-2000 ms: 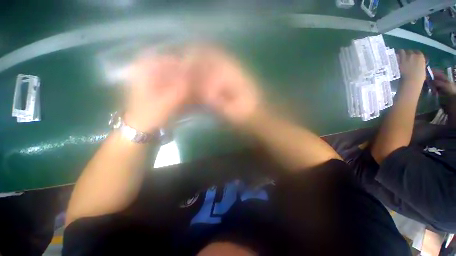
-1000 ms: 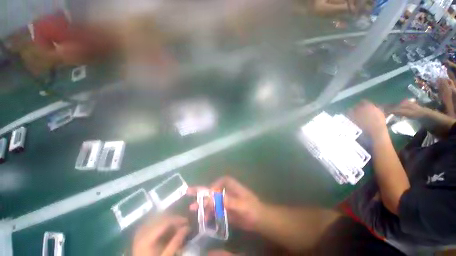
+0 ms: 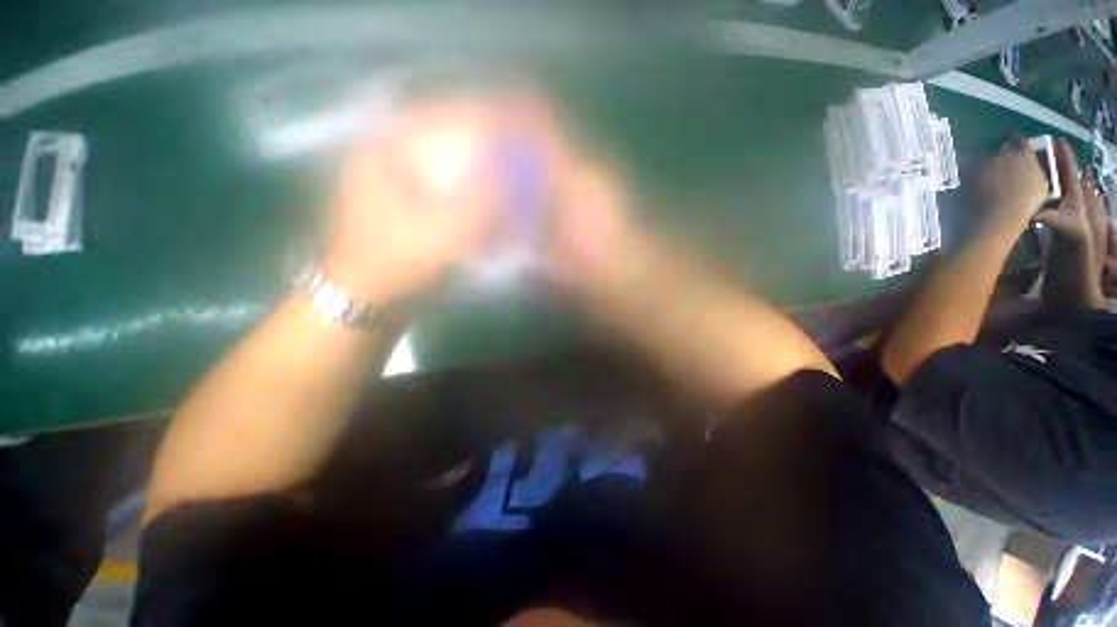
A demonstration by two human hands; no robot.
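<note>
My left hand [image 3: 410, 202], with a silver band on its wrist, is close to the camera and strongly blurred. My right hand [image 3: 588, 227] is beside it, also blurred. Between them is a part-assembled unit [image 3: 521, 190], seen as a bluish-purple patch with a whitish lower edge. The fingers are too blurred to tell exactly how each hand grips it. A blurred white plastic housing [image 3: 300, 123] lies on the green bench just beyond my left hand.
A large housing stack [image 3: 888, 178] stands on the right. A smaller housing group [image 3: 52, 192] lies at the far left. A pale rail [image 3: 613, 34] crosses behind. A person [image 3: 1004, 404] at the right holds a white frame [image 3: 1044, 167]. More parts lie beyond the rail.
The view has tipped back down from the wider bench view. The unit with the blue part, seen clearly a second ago in my right hand, is now a blur between both hands.
</note>
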